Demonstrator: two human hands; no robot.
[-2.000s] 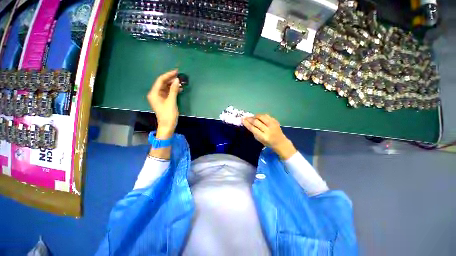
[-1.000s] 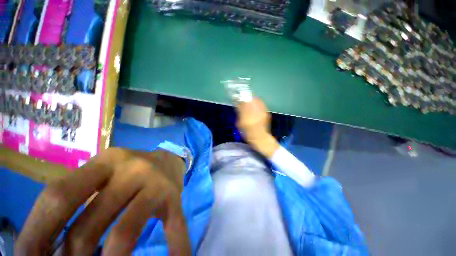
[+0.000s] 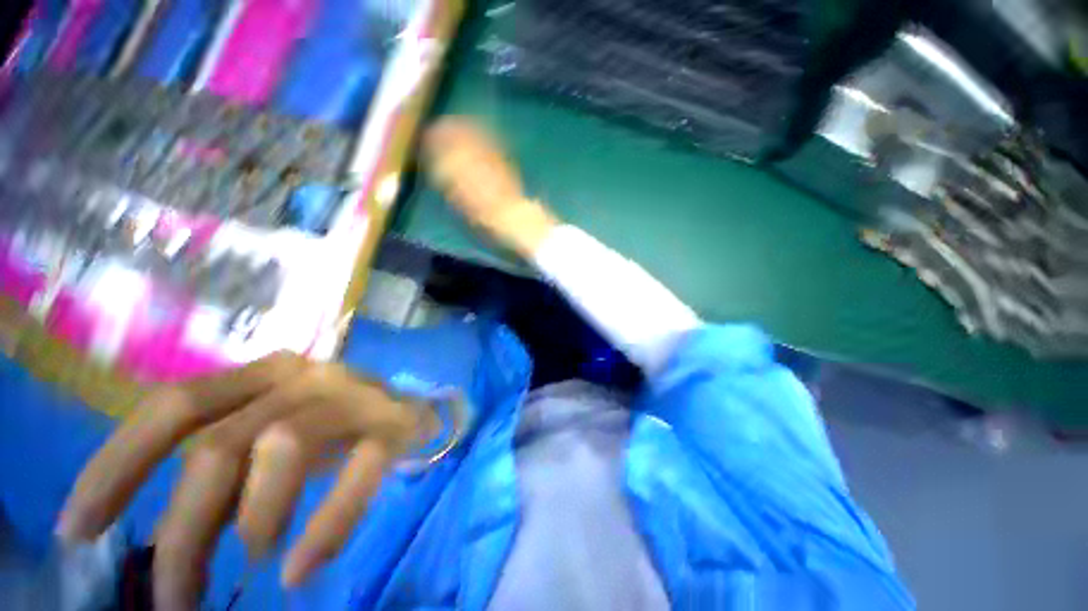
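The picture is strongly blurred. My left hand (image 3: pixel 263 448) is large and close to the camera at the lower left, palm down, fingers apart, with nothing visible in it. My right hand (image 3: pixel 477 179) is over the left end of the green bench mat (image 3: pixel 668 227), close to the carton's edge; its fingers are smeared and I cannot tell if they hold anything. Rows of circuit boards (image 3: pixel 227 161) lie on the printed carton (image 3: pixel 269 48) at the left. The small white pile does not show.
A clear tray of dark parts (image 3: pixel 668 60) lies at the back of the bench. The silver-white feeder box (image 3: pixel 913 113) stands at the back right, beside a dense heap of boards (image 3: pixel 1014 245). The bench's front edge runs below my right forearm.
My right hand has moved left across the mat from the bench's front edge. My left hand came down from the mat toward the camera and stays there. The view has shifted left and tilted.
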